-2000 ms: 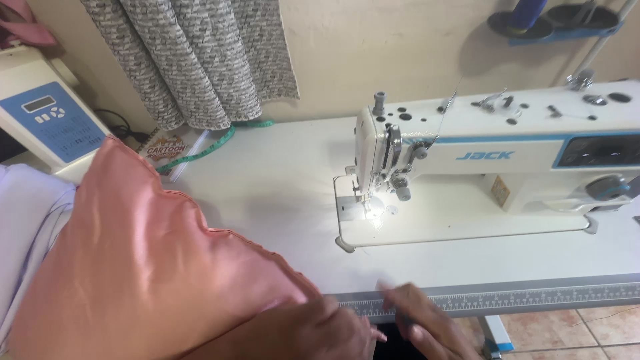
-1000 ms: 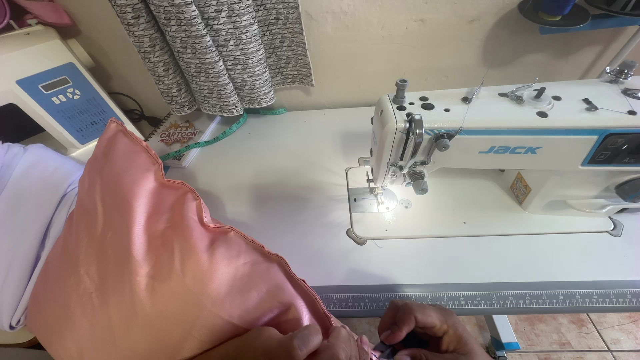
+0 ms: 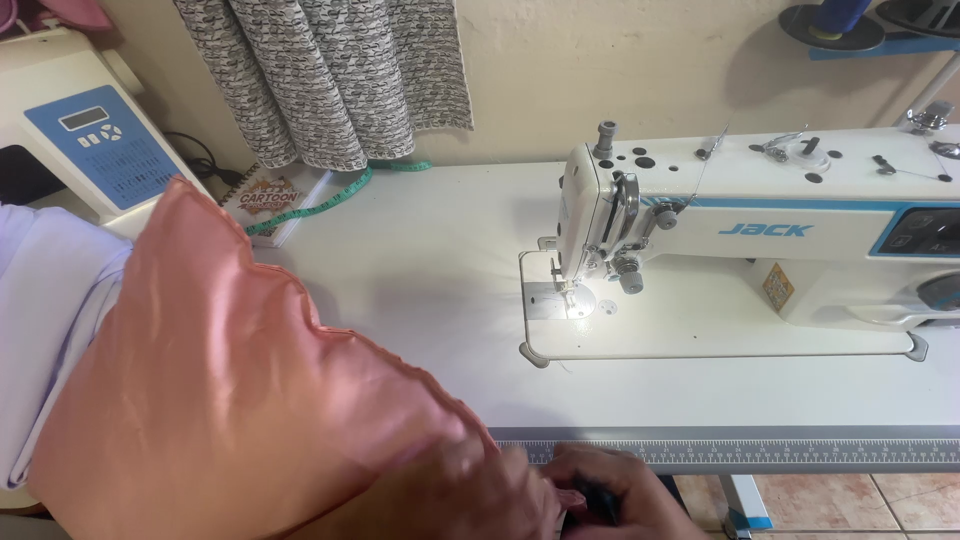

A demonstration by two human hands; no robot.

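Observation:
A pink satin fabric piece (image 3: 247,390) with a gathered seam along its right edge spreads over the left part of the table. My left hand (image 3: 480,487), blurred, lies on its lower edge and pinches the end of the seam near the table's front. Close beside it, my right hand (image 3: 626,487) is curled around a small dark object (image 3: 598,499), whose kind I cannot tell, at the fabric's tip. Both hands are at the front edge, below the white Jack sewing machine (image 3: 720,225), whose lamp lights the needle plate (image 3: 559,300).
Folded white fabric (image 3: 52,315) lies at the far left, by a machine with a blue control panel (image 3: 109,146). A green tape measure (image 3: 315,206) crosses a spiral notebook (image 3: 281,191) under a patterned grey curtain (image 3: 330,75). A ruler strip (image 3: 750,451) runs along the table's front edge.
Two seconds ago my right hand was blurred, with its fingers extended beside my left. One second ago it was curled at the fabric's tip, where it remains.

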